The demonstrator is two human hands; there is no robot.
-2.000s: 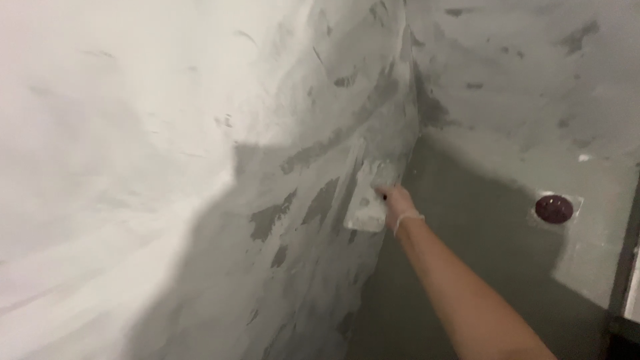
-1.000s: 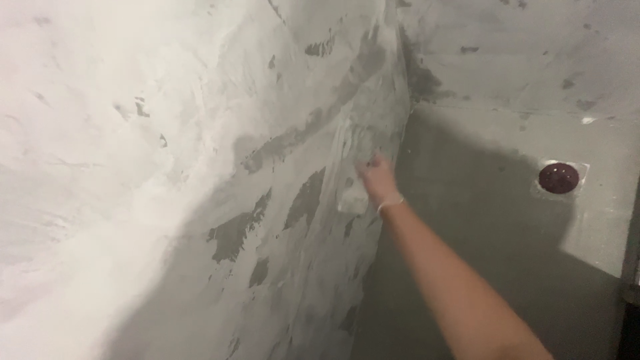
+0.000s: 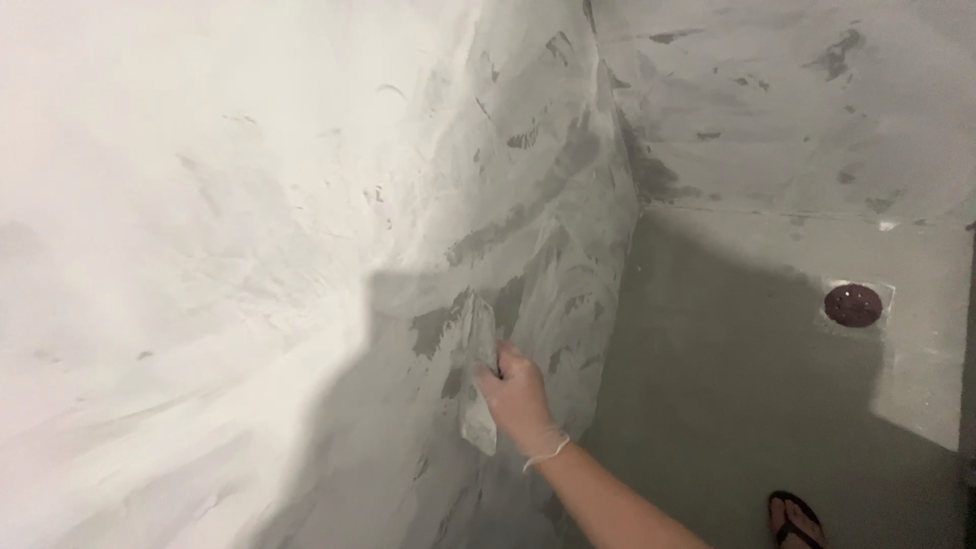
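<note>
My right hand (image 3: 520, 393), in a thin clear glove, is closed on the handle of a plastering trowel (image 3: 479, 427). The trowel's blade, coated with pale plaster, lies against the left wall (image 3: 427, 198), its long side running nearly up and down in view. Pale plaster covers that wall in uneven strokes, with darker grey patches beside the blade and above it. The grip itself is mostly hidden by my fingers. My left hand is out of view.
A grey floor (image 3: 724, 366) meets the walls at a corner. A round dark red drain cover (image 3: 853, 305) sits in the floor at the right. The far wall (image 3: 762, 99) has patchy plaster. A foot in a black flip-flop (image 3: 794, 518) stands at the lower right.
My right hand and the trowel have moved left along the wall, away from the floor edge. The foot has come into view at the lower right.
</note>
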